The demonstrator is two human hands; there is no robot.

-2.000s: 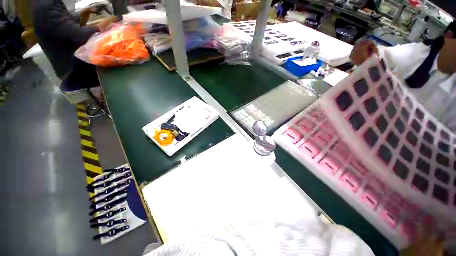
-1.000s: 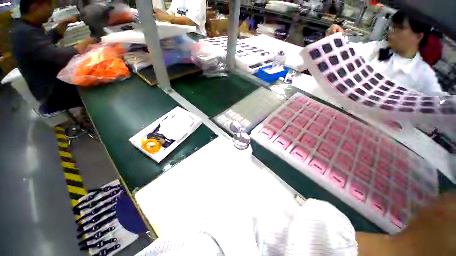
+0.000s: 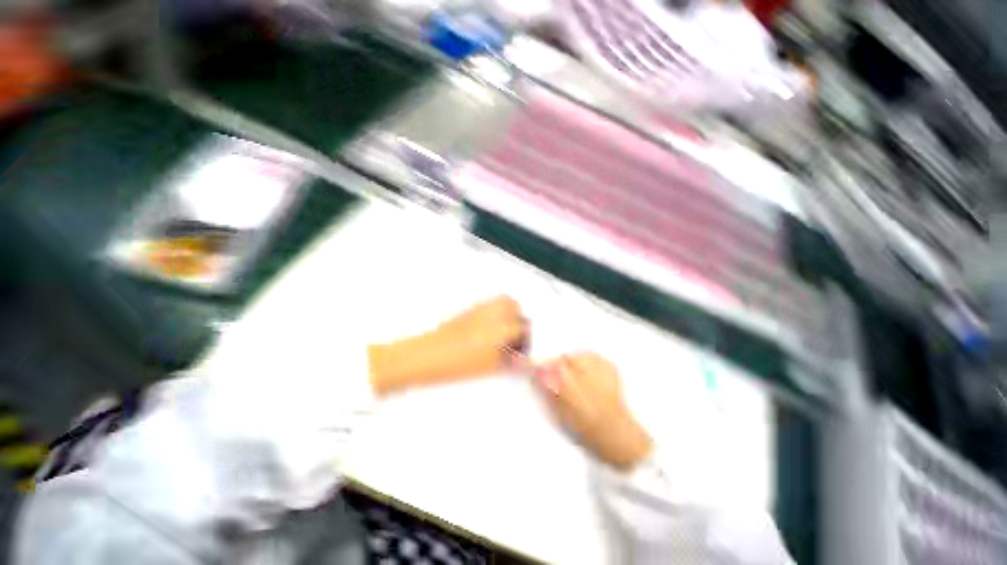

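Observation:
The view is strongly blurred. My left hand comes in from the left over the white work sheet, with its fingers curled. My right hand comes up from the lower right, and its fingertips meet those of my left hand. A small dark and pinkish spot shows between the fingertips; I cannot tell what it is or which hand holds it. A small mint-green thing lies near the right part of the sheet.
A tray of pink pieces stands beyond the sheet. A shallow white box with an orange-yellow thing lies at the left. A blue container is at the back, and a whitish tray is at the lower right.
The view has turned right and down. Both my hands are now together over the sheet; one second ago a blurred hand was at the right edge, by the pink tray.

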